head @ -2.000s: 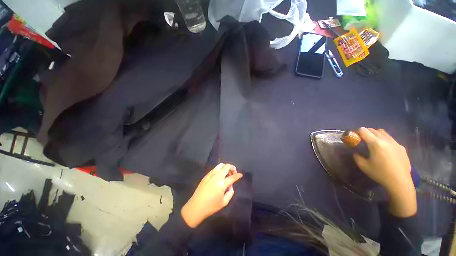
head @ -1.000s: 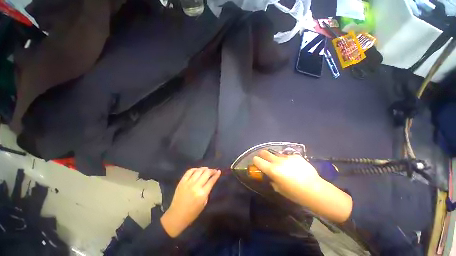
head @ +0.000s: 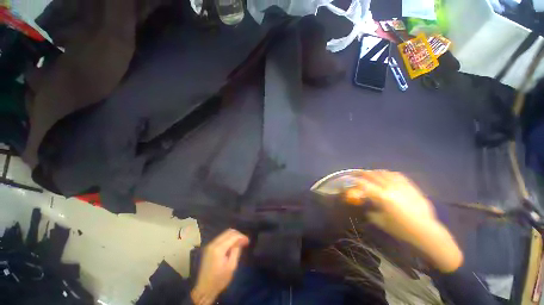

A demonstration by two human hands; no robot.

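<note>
The black garment [head: 197,149] lies in loose folds over the table's left half, with a flat straight strip running down its middle. My right hand [head: 396,205] is blurred and closed on the handle of the steam iron [head: 334,181], right of the strip; its orange-brown knob shows at the fingers and much of its body is hidden. My left hand [head: 221,262] is at the lower edge of the cloth, fingers curled; whether it pinches cloth cannot be told.
A smartphone [head: 372,62], blue-and-white snips [head: 398,74], an orange-yellow packet [head: 419,56] and a white plastic bag [head: 352,27] lie at the far side. A white box [head: 477,41] stands far right. The hose [head: 514,155] runs at right. Brown cloth [head: 89,89] drapes left.
The iron first came left to my left hand's fingertips, then moved back a little to the right. My left hand has moved down toward me, away from the strip.
</note>
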